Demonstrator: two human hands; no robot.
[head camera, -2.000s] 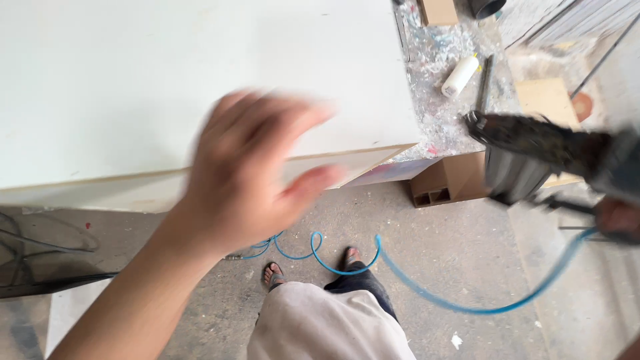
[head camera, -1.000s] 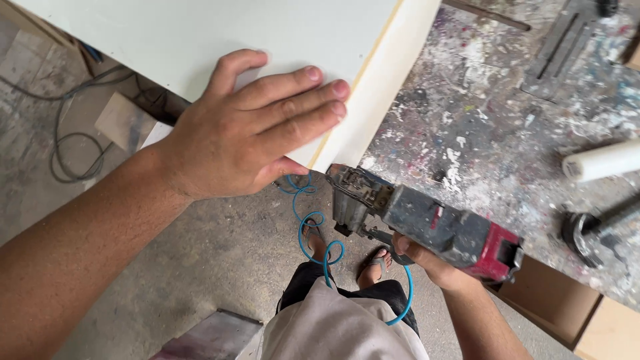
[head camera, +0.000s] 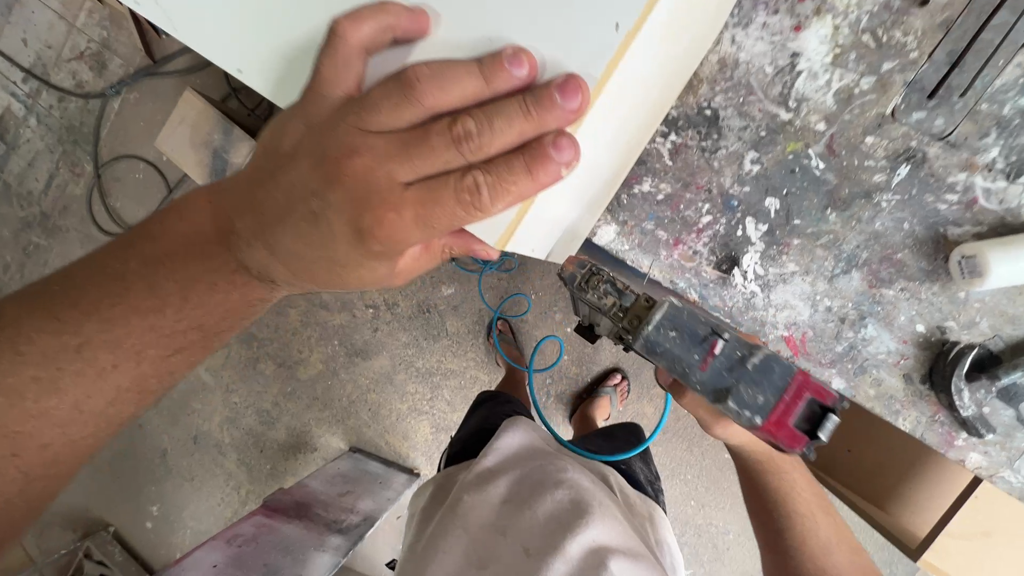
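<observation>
My left hand (head camera: 416, 152) lies spread on the corner of a white panel (head camera: 240, 40), its fingertips near the tan strip along the panel's edge and its thumb at the lower corner. A pale side face (head camera: 640, 104) runs beyond that strip. In my right hand (head camera: 704, 408) is a pneumatic nailer (head camera: 704, 352), dark with a red end cap, gripped from below and partly hidden by the tool. Its nose points at the panel's lower corner; whether they touch I cannot tell. A blue coiled air hose (head camera: 552, 432) loops below the tool.
A paint-spattered worktop (head camera: 800, 176) spans the right, bearing a slotted metal plate (head camera: 968, 64), a white bottle (head camera: 992, 262) and a dark curved tool part (head camera: 960, 388). Brown board boxes (head camera: 896, 472) stand under its edge. A stained board (head camera: 304, 512) and grey cable (head camera: 100, 184) are on the floor side.
Two seconds ago both hands were blurred and my left was raised before the panel; one second ago it lay on the panel's corner. The nailer has come to the corner. The view has shifted strongly.
</observation>
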